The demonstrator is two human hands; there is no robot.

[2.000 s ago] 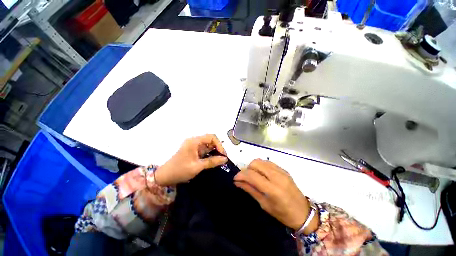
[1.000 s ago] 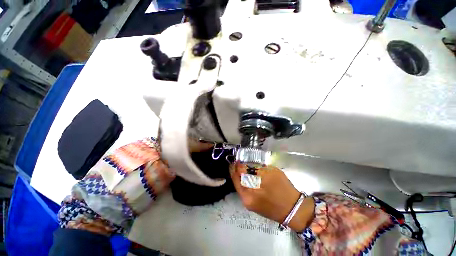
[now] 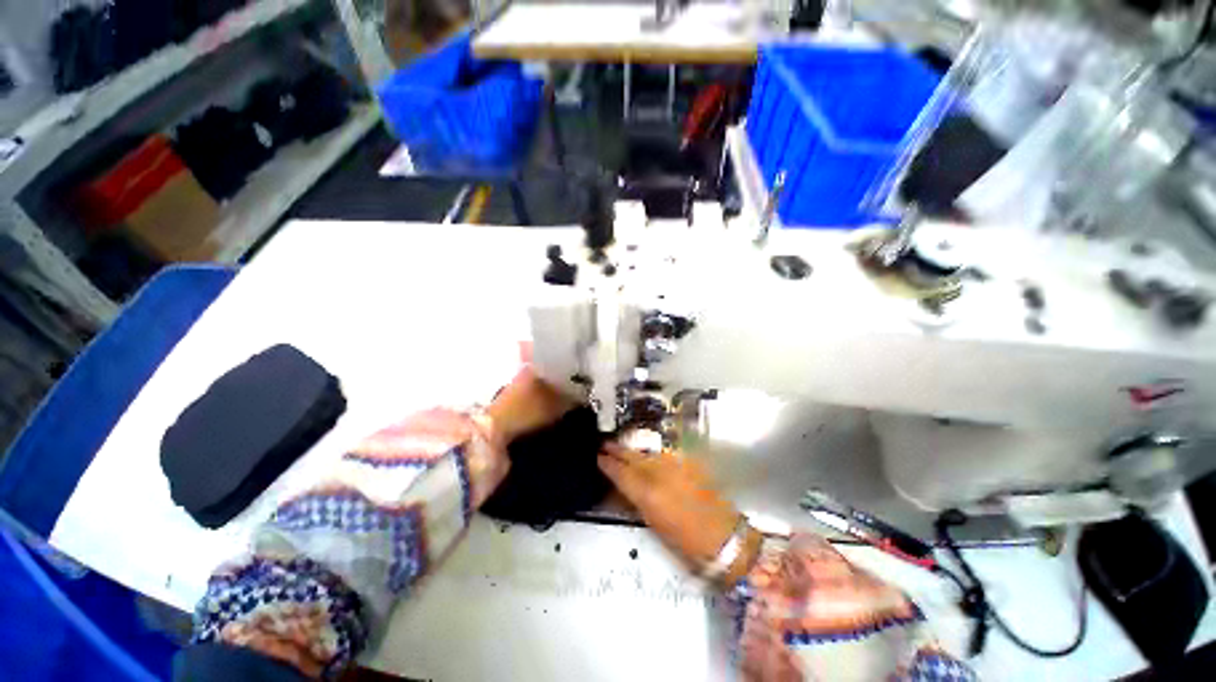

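A black fabric pouch [image 3: 550, 472] lies on the machine bed at the needle area of the white sewing machine [image 3: 854, 320]. My left hand [image 3: 528, 402] is at the pouch's far left side, its fingers partly hidden behind the machine head. My right hand [image 3: 667, 496] has its fingertips on the pouch's right edge, close by the presser foot [image 3: 643, 436]. The needle is too blurred to make out. The stack of dark panels [image 3: 251, 429] stands at the left of the white table [image 3: 440, 287].
Snips [image 3: 874, 528] with red and black handles lie right of my right hand, beside a looped black cable [image 3: 980, 600]. A dark piece [image 3: 1144, 573] is at the right edge. Blue crates stand left [image 3: 127, 360] and behind the machine [image 3: 834, 127].
Since the earliest frame, both hands and the pouch have moved from the table's front edge to under the machine head. The view has drawn back since one second ago, showing more of the room.
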